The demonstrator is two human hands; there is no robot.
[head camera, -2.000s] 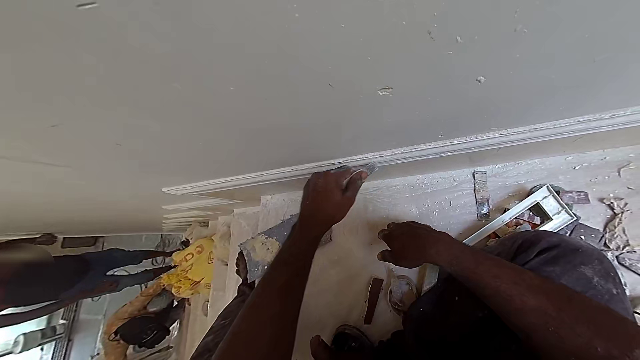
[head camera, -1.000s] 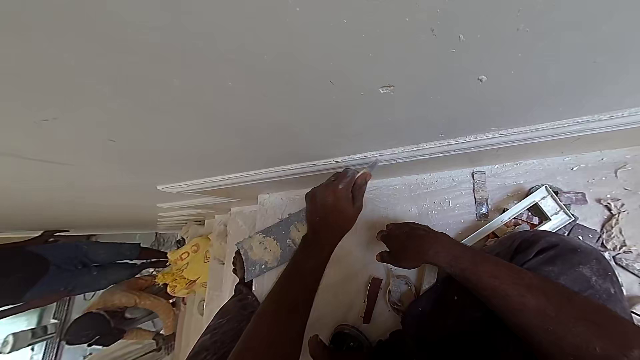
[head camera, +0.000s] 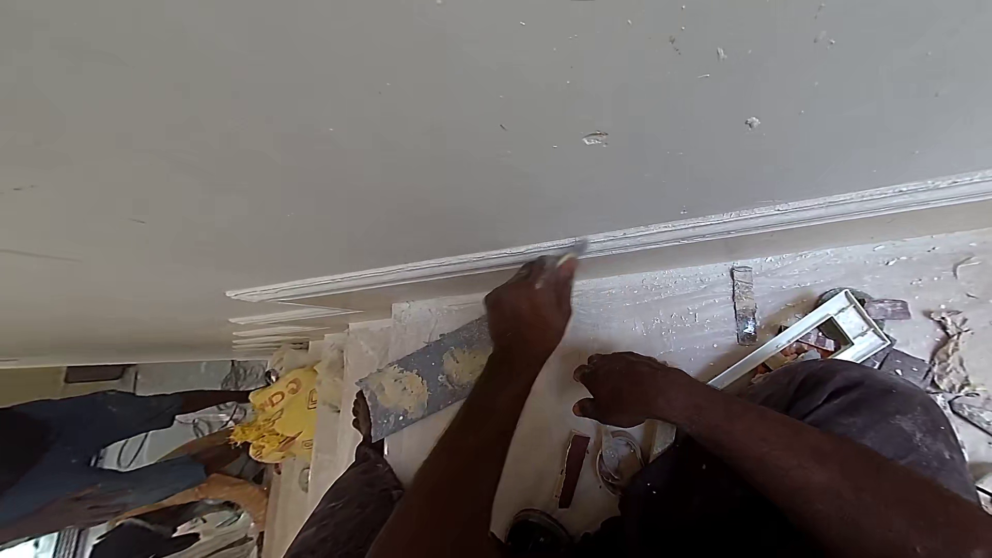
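Note:
My left hand (head camera: 535,306) is closed on a small scraper (head camera: 580,249), its blurred blade against the white ridged moulding (head camera: 697,229) along the grey wall (head camera: 434,147). My right hand (head camera: 620,389) is low over the pale, dusty step, with loosely bent fingers and nothing visible in it. Below my left wrist lies a wide grey board (head camera: 418,387) smeared with yellowish filler, partly hidden by my forearm. A narrow dark strip (head camera: 573,469) and a round ring-like item (head camera: 618,459), perhaps a tape roll, lie below my right hand.
A worn metal strip (head camera: 744,306) and a whitish rectangular frame (head camera: 849,329) with debris lie at right, beside my knee. Steps (head camera: 333,387) descend at left, near a yellow printed bag (head camera: 291,411). A person in blue (head camera: 101,418) and another person (head camera: 225,496) are beyond.
My left hand has shifted slightly along the moulding with the scraper. My right hand has stayed in about the same place. The people at the left have changed position.

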